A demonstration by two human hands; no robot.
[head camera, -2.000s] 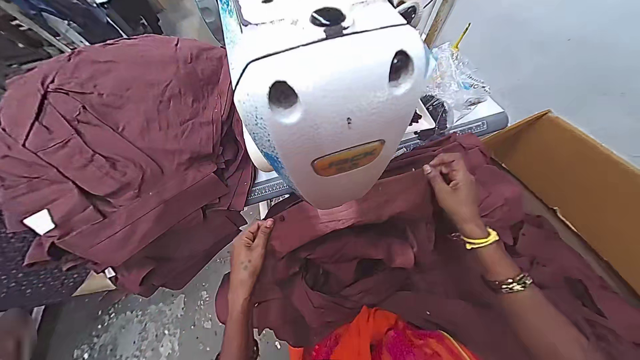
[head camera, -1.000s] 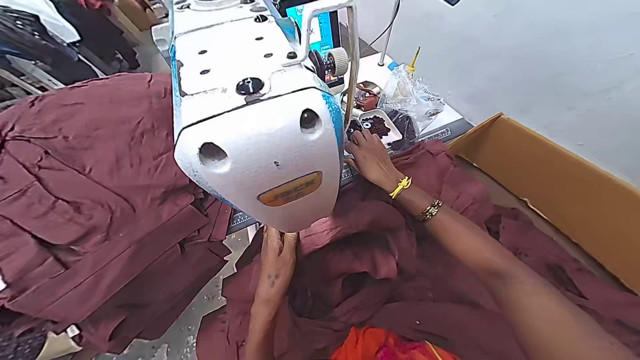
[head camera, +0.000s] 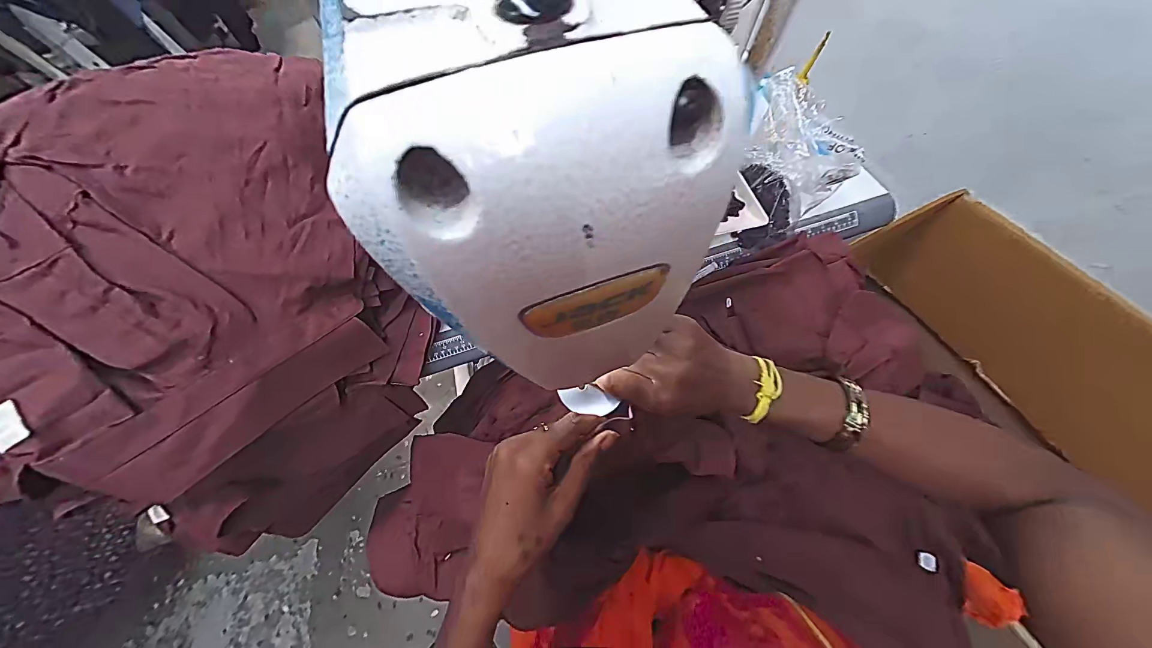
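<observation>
Just below the white head of a Jack sewing machine, my two hands meet over maroon cloth. My right hand, with a yellow band at its wrist, has its fingers on a small white round piece. My left hand is right under that piece, thumb and forefinger close together near its lower edge. A thin thread or strip shows between the hands. Whether the left fingers pinch the piece or the cloth cannot be told. The needle area is hidden behind the machine head.
A large pile of maroon garments lies at the left. A cardboard box wall stands at the right. Clear plastic wrapping and a tray with dark small items sit behind the machine head, on the table's far end.
My right hand has come back from the tray behind the machine to the front of the machine head, beside my left hand. The white round piece now shows between them. The view has shifted.
</observation>
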